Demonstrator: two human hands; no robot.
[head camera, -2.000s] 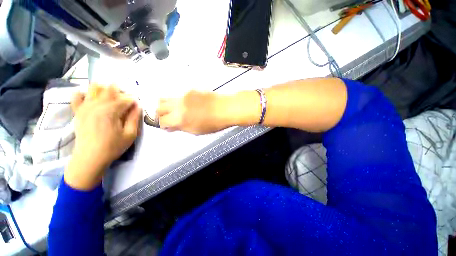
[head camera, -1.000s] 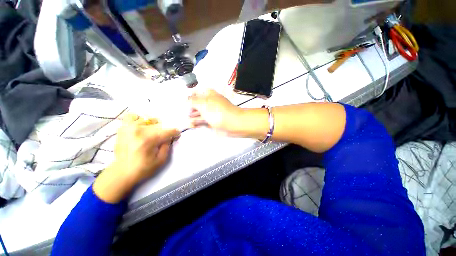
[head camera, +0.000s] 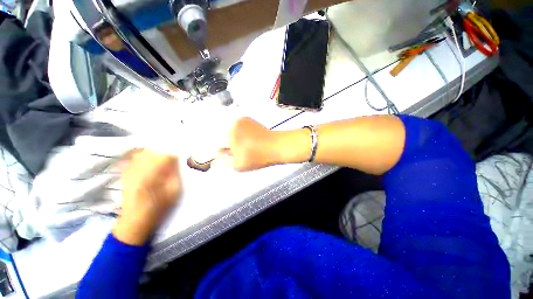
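Observation:
White checked cloth (head camera: 82, 175) lies bunched on the table left of the needle area and runs under the bright, washed-out light. My left hand (head camera: 149, 184) is blurred, fingers curled at the cloth's right part; its fingertips are on the cloth. My right hand (head camera: 251, 145) is curled below and right of the presser area; its fingertips are lost in glare, so what they pinch cannot be told. The sewing machine's metal parts and round knob (head camera: 213, 84) are above the hands. A dark-edged rounded slot (head camera: 198, 163) shows in the table between my hands.
A black smartphone (head camera: 304, 64) lies right of the machine. Behind it are cables (head camera: 377, 96), an orange tool (head camera: 409, 58) and red-yellow scissors handles (head camera: 482, 35). A ruler strip (head camera: 280, 191) edges the table. Dark grey cloth (head camera: 26, 87) is heaped at left; checked cloth (head camera: 502, 193) lies at right.
Since one second ago my left hand has moved slightly left and down, with the cloth shifting left. The rounded slot, hidden then, shows again. The right hand has curled more. The view has shifted a little.

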